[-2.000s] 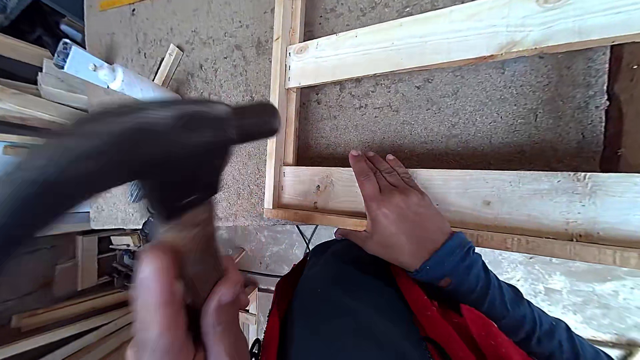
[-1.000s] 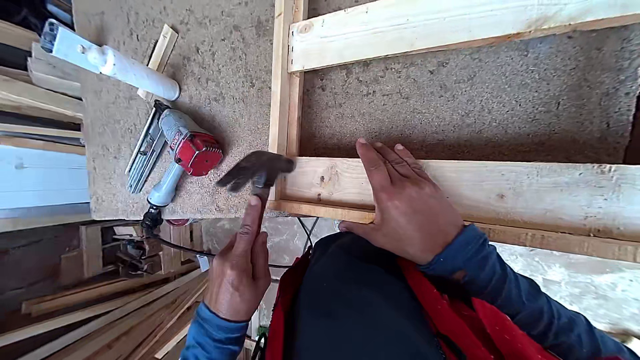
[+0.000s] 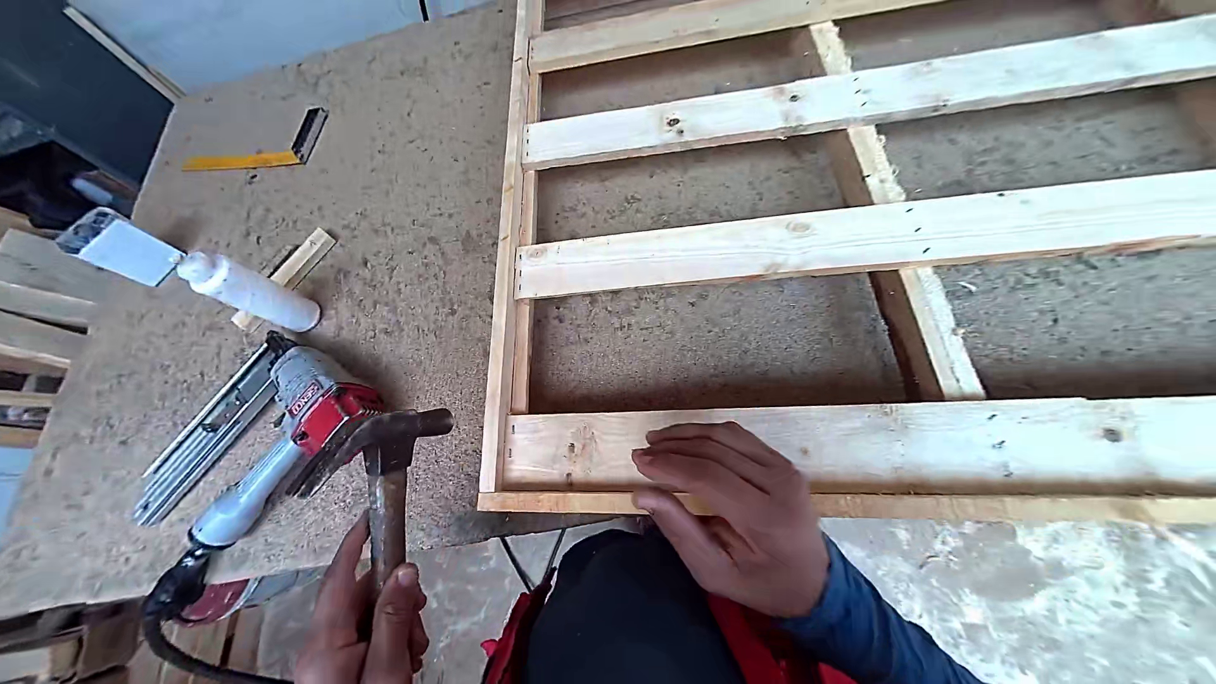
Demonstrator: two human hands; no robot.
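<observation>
My left hand (image 3: 366, 617) grips the handle of a claw hammer (image 3: 388, 503), held upright in the view, with its head overlapping the red front of a pneumatic nail gun (image 3: 328, 408). My right hand (image 3: 741, 518) is over the near board (image 3: 912, 446) of a slatted wooden frame, its fingers loosely bent and nothing seen in them. Whether its fingertips touch the wood I cannot tell. The frame's left side rail (image 3: 508, 285) joins that board at the near left corner, where small fastener marks show.
Left of the frame on the rough workbench (image 3: 418, 171) lie a white bottle (image 3: 252, 290), a wood offcut (image 3: 309, 256), a yellow-bladed try square (image 3: 242, 161) and strips of nails (image 3: 204, 432). A black hose (image 3: 157, 617) hangs from the nail gun over the near edge.
The view has widened to show more of the frame and bench. Two seconds ago the hammer was blurred and close to the camera. My right hand's fingers, flat on the board before, are now more bent.
</observation>
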